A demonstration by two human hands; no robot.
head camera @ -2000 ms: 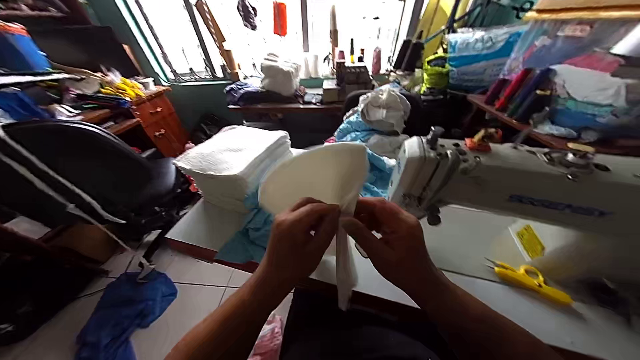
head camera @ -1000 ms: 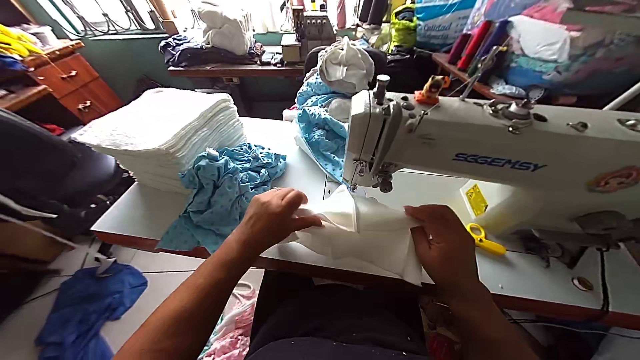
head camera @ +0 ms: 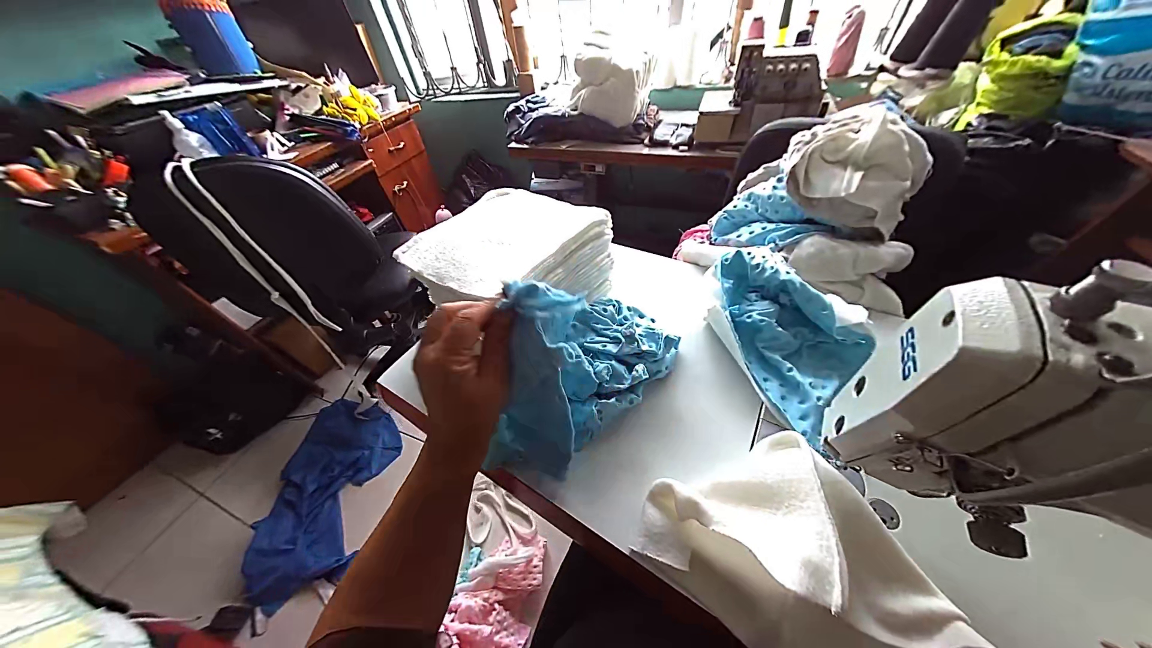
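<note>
My left hand pinches the upper edge of a gathered blue dotted fabric and lifts it off the white sewing table. Just behind it is a stack of folded white cloths. A white cloth piece lies loosely at the table's front edge, below the head of an industrial sewing machine. More blue dotted fabric lies left of the machine head, running back toward a heap. My right hand is out of view.
A heap of grey-white cloth rests at the table's back by a black chair. Another black chair stands at left. Blue cloth and pink fabric lie low beside the table. Behind, a small table holds cloths and another machine.
My left hand has let go of the white cloth, moved left and taken hold of the blue fabric. My right hand has left the view. The view has swung left.
</note>
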